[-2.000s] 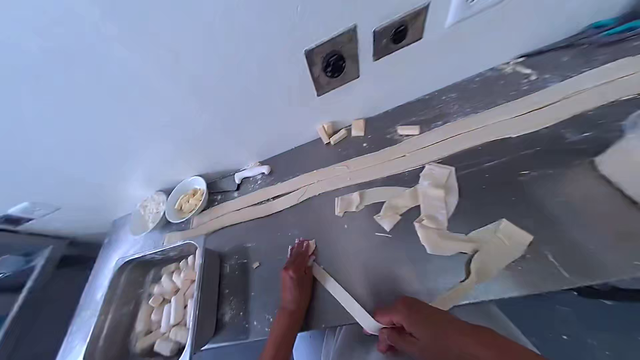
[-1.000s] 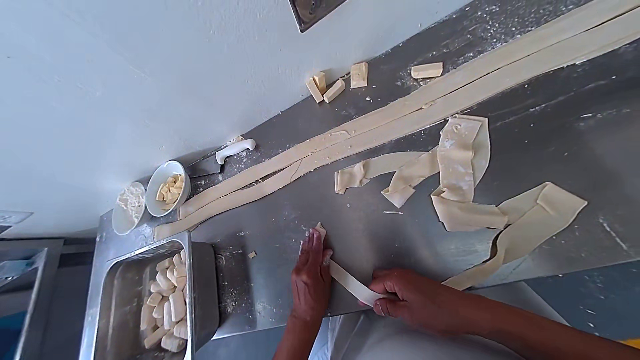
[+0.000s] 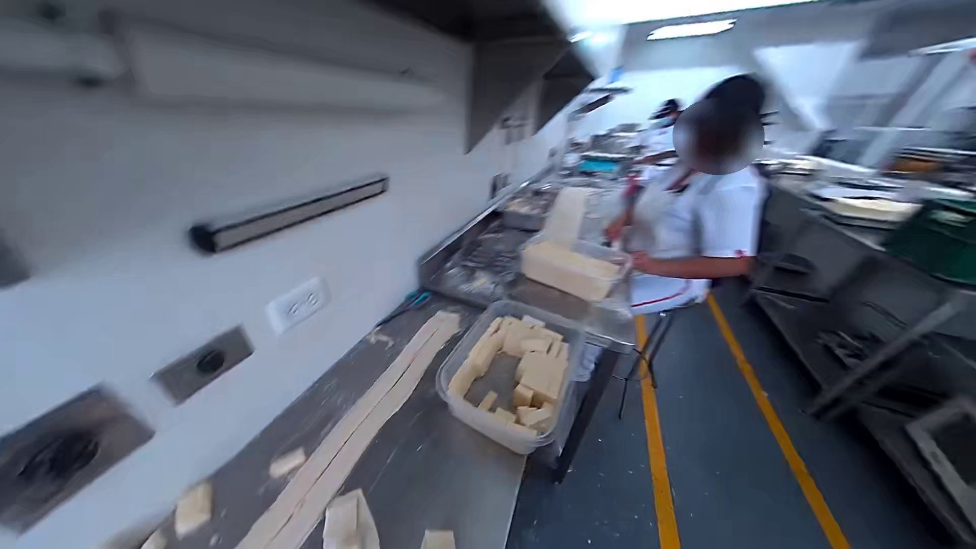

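Note:
Neither my left hand nor my right hand shows in the head view now. Long dough strips lie side by side along the metal worktop. Pieces of folded dough rest at the bottom edge, right of the strips. Small pale blocks, which look like cheese, lie between the strips and the wall. Near the worktop's right end stands a clear plastic container holding many cheese-like blocks.
Beyond the container, a person in a white top stands at another table beside a second plastic tub. Another person is farther back. Teal-handled scissors lie by the wall. Metal shelving lines the right side.
The view has swung up and to the right, away from both hands, which held a thin dough strip a second ago. The plastic container and the people have come into view.

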